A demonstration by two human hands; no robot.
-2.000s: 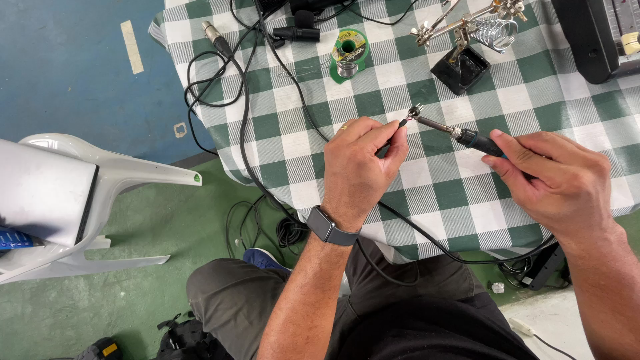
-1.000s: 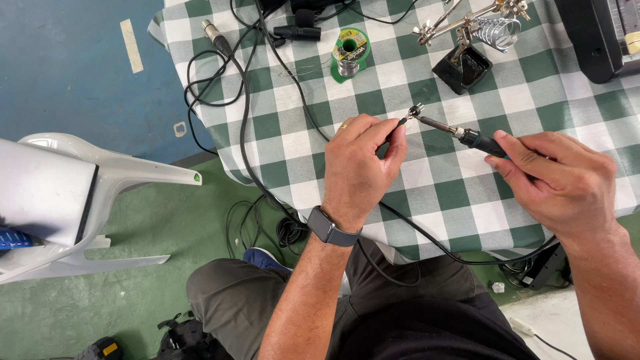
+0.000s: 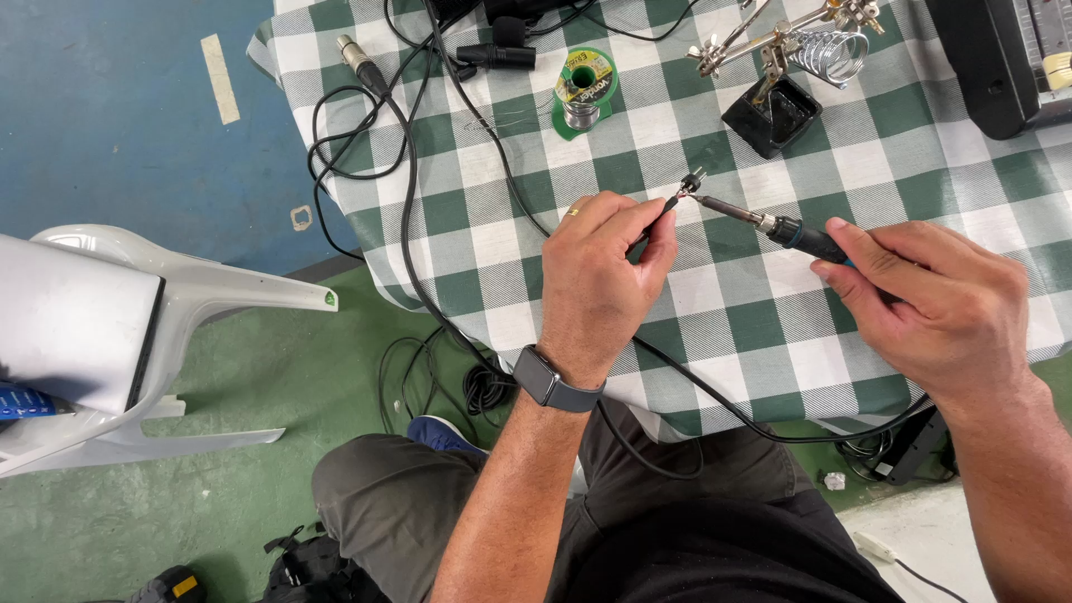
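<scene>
Between its thumb and fingers my left hand (image 3: 605, 264) pinches a black cable (image 3: 671, 203) close to its stripped end. Short thin wires there meet a small connector insert (image 3: 692, 180) with metal pins. My right hand (image 3: 930, 293) grips a soldering iron (image 3: 800, 235) by its black handle, the metal tip pointing left at the wires. The tip is at or very near the joint; whether it touches cannot be told. A green spool of solder wire (image 3: 579, 113) stands beyond my left hand on the checkered tablecloth (image 3: 519, 276).
A helping-hands stand with a black base (image 3: 771, 115) and coiled iron holder (image 3: 829, 57) is at the back right, beside a black case (image 3: 971, 67). An XLR cable connector (image 3: 362, 63), black cables and a black connector (image 3: 497, 57) lie at back left. A white plastic chair (image 3: 209, 280) stands left.
</scene>
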